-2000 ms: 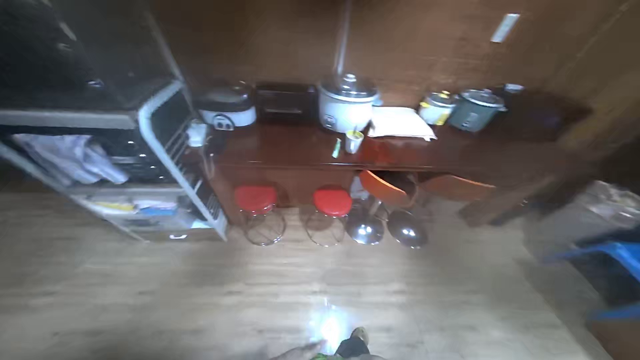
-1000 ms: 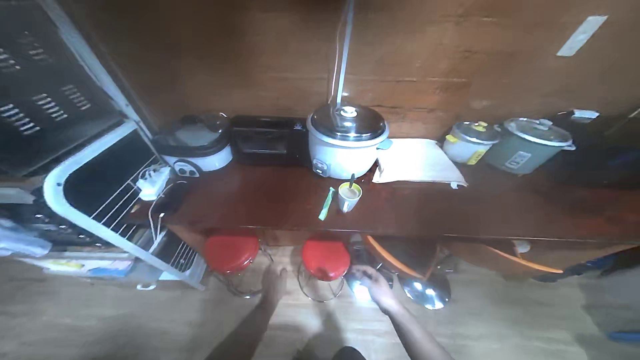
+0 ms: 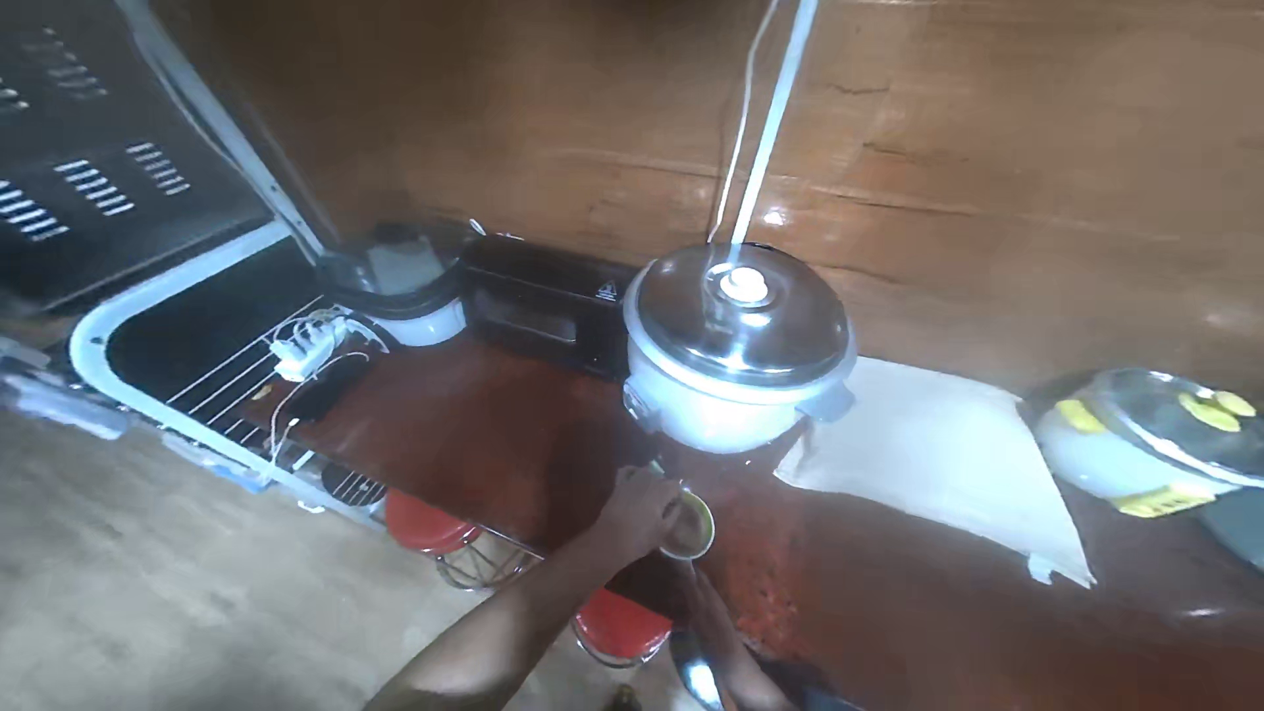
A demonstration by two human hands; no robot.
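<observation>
Over the brown tabletop (image 3: 849, 563), my left hand (image 3: 640, 509) is at the left rim of a cup (image 3: 691, 528); its fingers are bent around something thin, perhaps a spoon handle, too small to make out. Below the cup my right hand (image 3: 683, 583) reaches up to its lower side, mostly hidden in shade, so its grip cannot be told. A thin green item (image 3: 660, 472) lies just past the left fingers. Behind the hands stands a large white rice cooker (image 3: 726, 425) with a metal lid, beside a white cloth or flat bag (image 3: 928, 454).
A black appliance (image 3: 543, 316) and a smaller white cooker (image 3: 425, 324) stand at the back left. A white power adapter (image 3: 306, 351) with cables lies near the metal rack (image 3: 188, 267). Red stools (image 3: 425, 520) are under the table edge. Another lidded pot (image 3: 1106, 459) stands right.
Both hands have moved from beside the stools up to the cup on the table. The view has moved much closer to the table.
</observation>
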